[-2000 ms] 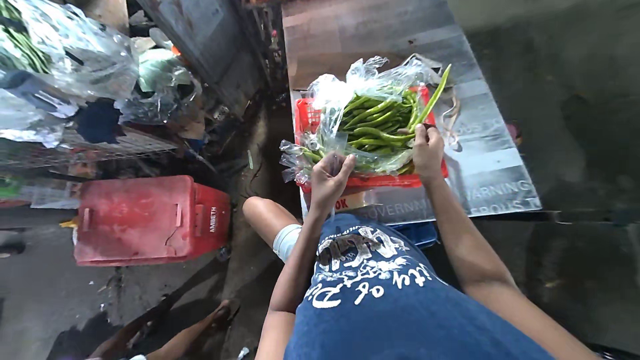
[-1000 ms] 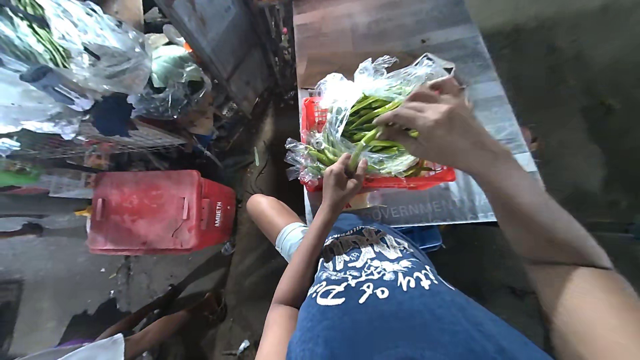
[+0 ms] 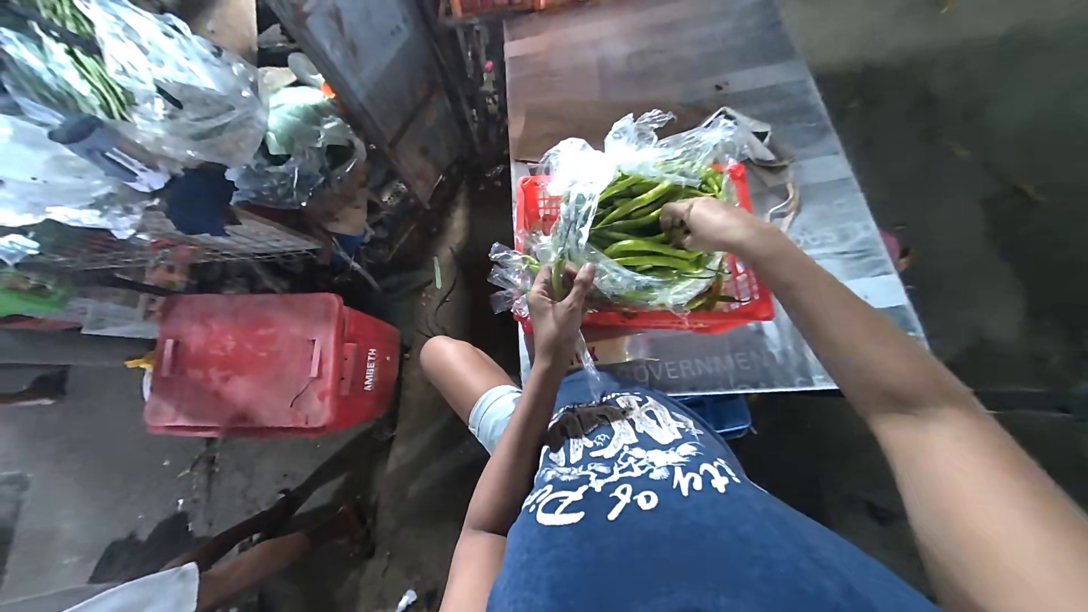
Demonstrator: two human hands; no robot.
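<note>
Long green chili peppers (image 3: 646,208) lie in a clear plastic bag (image 3: 586,178), which lines a red plastic basket (image 3: 761,297) on a board with a printed surface. My left hand (image 3: 559,310) is at the basket's near left corner, closed around a green pepper (image 3: 558,276) beside the bag's edge. My right hand (image 3: 710,225) reaches down onto the peppers at the right of the pile, its fingers bent; whether they grip a pepper cannot be told.
The board (image 3: 663,59) extends beyond the basket. A red lidded container (image 3: 255,365) stands on the ground at left. Bagged vegetables (image 3: 170,93) lie on a wire rack above it. Another person's legs (image 3: 255,557) show at lower left. Blue plastic (image 3: 722,414) shows under the board.
My right hand has come down from above the basket's right side onto the peppers. My left hand stays near the basket's near left corner.
</note>
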